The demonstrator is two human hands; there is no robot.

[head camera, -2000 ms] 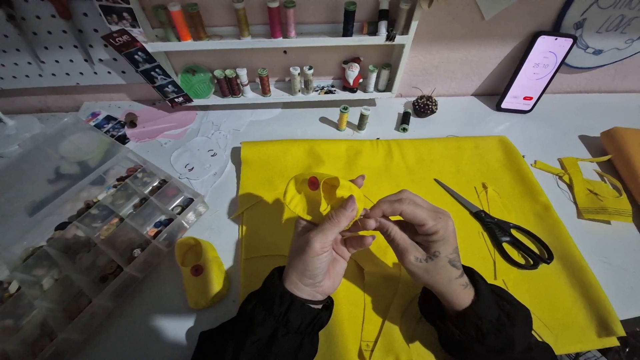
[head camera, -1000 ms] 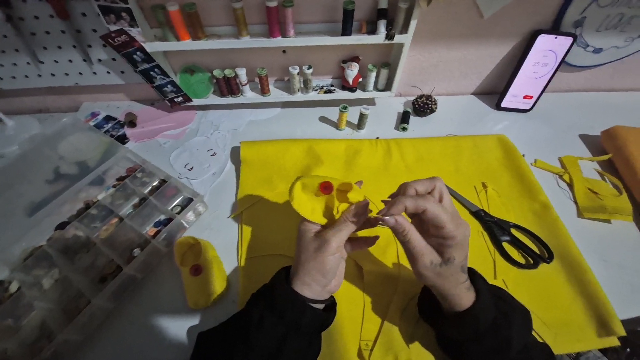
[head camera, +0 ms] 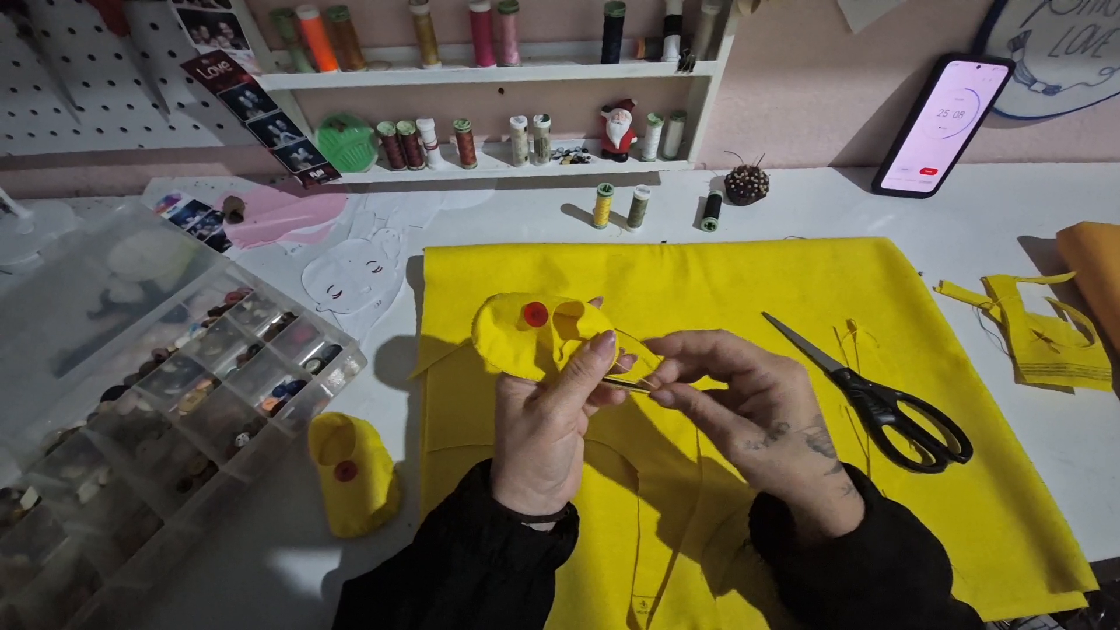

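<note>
My left hand (head camera: 547,420) holds a small yellow felt shoe (head camera: 512,346) with a red button (head camera: 535,314) on it. A thin dark metal tool (head camera: 628,383), its kind unclear, lies between my two hands at the shoe's edge. The fingertips of my right hand (head camera: 752,420) pinch near its end, by a yellow felt strip (head camera: 637,354). Both hands are above a large yellow felt sheet (head camera: 787,280). A matching yellow shoe (head camera: 354,477) with a red button rests on the table at left. Black-handled scissors (head camera: 875,398) lie partly open on the felt.
A compartment box of buttons (head camera: 175,420) stands at left with its lid raised. Thread spools (head camera: 603,206), a pincushion (head camera: 746,182) and a leaning phone (head camera: 945,127) are behind the felt. Felt scraps (head camera: 1046,337) lie at right, a paper face pattern (head camera: 354,273) at back left.
The shoe was turned and shifted a little in my left hand, and my fingertips have changed position. The second shoe and scissors have not moved.
</note>
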